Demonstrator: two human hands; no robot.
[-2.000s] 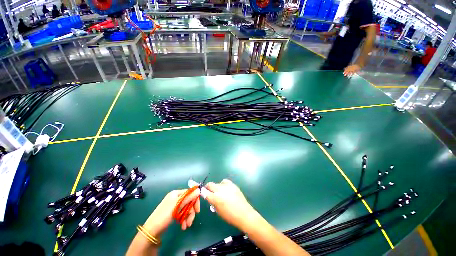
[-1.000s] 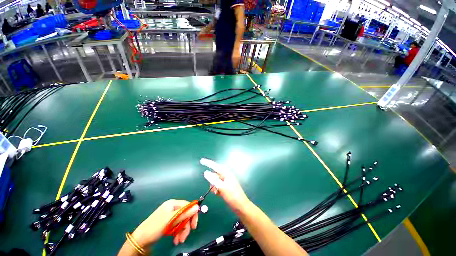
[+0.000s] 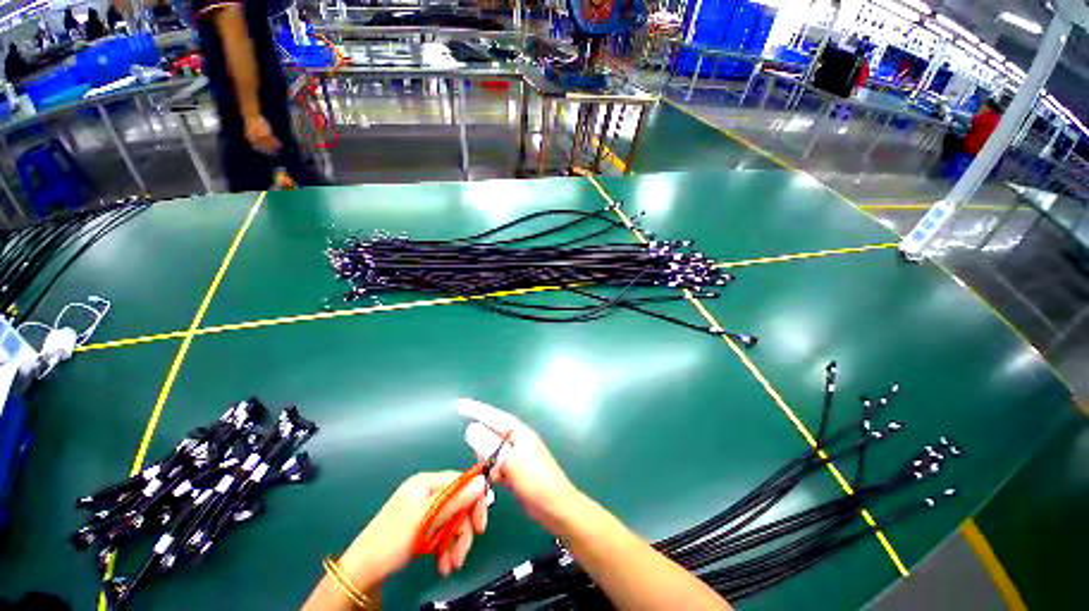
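My left hand is shut on orange-red handled scissors at the lower centre, their short dark blades pointing up and right. My right hand is just right of the blades, touching or very near them. White coverings show on its fingertips. Whether it holds anything small is hidden by the fingers and blur. Long black cables lie beneath and right of my right forearm, their white-tipped ends fanned at the right.
A heap of short labelled black cables lies at left. A large black harness bundle crosses the green table. More black cables and a white plug lie at far left. A person stands beyond the far edge.
The scissors and my left hand have moved slightly right; the blades are now at my right hand's fingers. My right hand is slightly lower and left. The person has moved left across the far side.
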